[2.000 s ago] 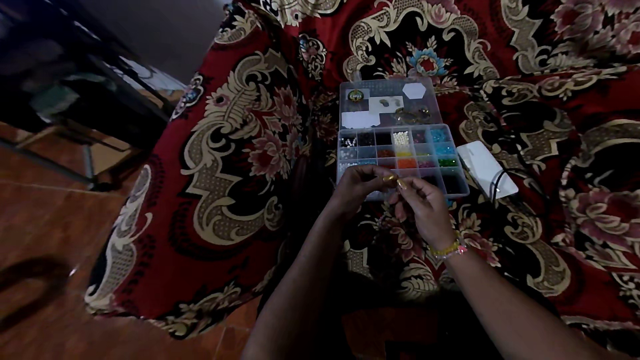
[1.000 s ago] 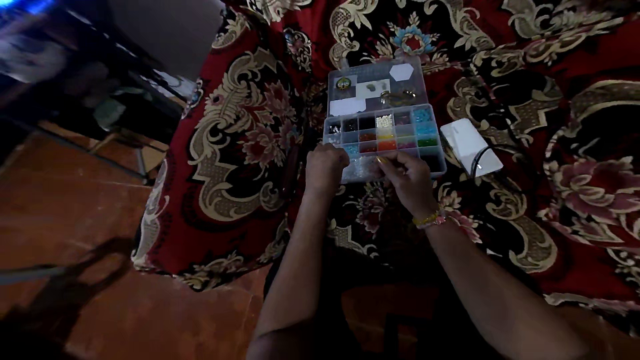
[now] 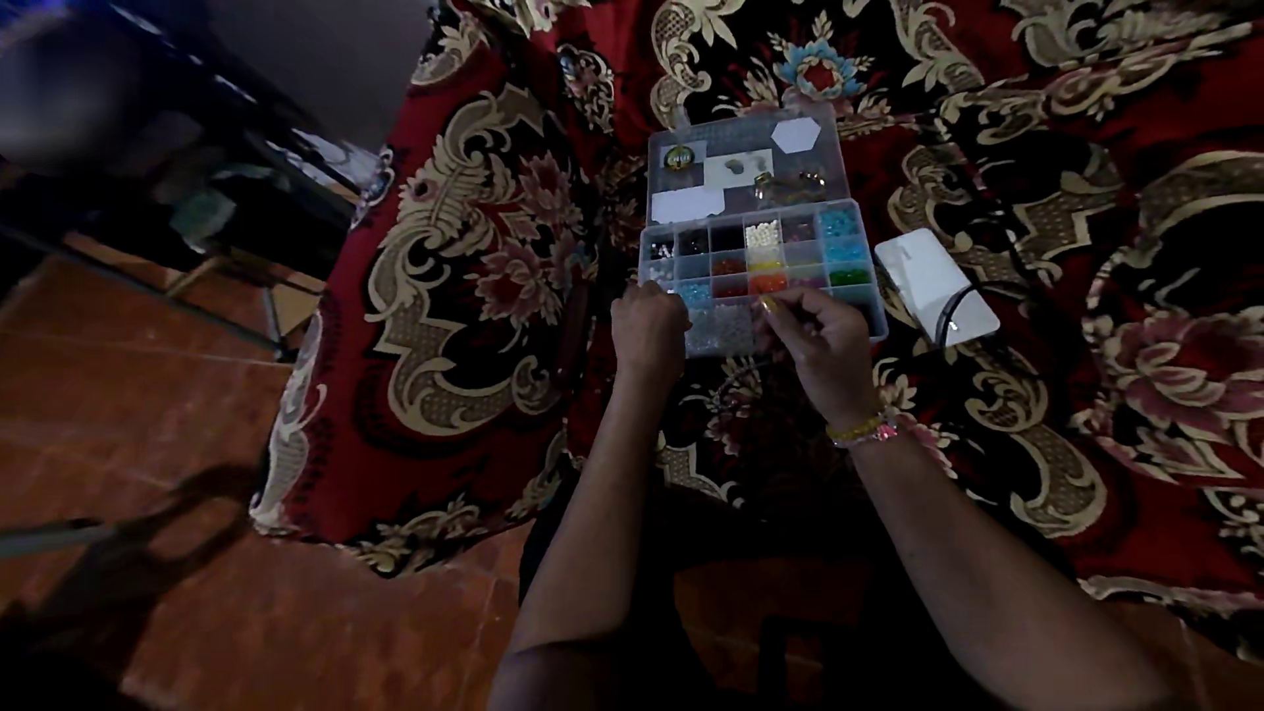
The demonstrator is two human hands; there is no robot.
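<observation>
An open clear plastic bead organizer (image 3: 854,219) lies on the patterned cloth, its compartments holding white, turquoise, orange, yellow, red and green beads. My left hand (image 3: 649,331) is at the box's near left corner, fingers curled down over the compartments; its fingertips are hidden. Over the near right part of the box is my right hand (image 3: 818,341), thumb and index finger close together; whether something small is between them cannot be made out. A yellow beaded bracelet (image 3: 857,432) with a pink piece circles my right wrist. In the raised lid (image 3: 721,128) lie white paper pieces, a round item and small metallic pieces.
Right of the box sits a white rectangular object (image 3: 936,286) with a dark cable (image 3: 950,314) across it. Red, black and beige floral cloth (image 3: 474,296) spreads under everything and hangs toward the tiled floor (image 3: 128,395). A dark metal frame (image 3: 148,286) stands at the left.
Two seconds ago both hands were together in front of the box; now they are apart, the left at the box's left side. From one second ago to now they have barely moved.
</observation>
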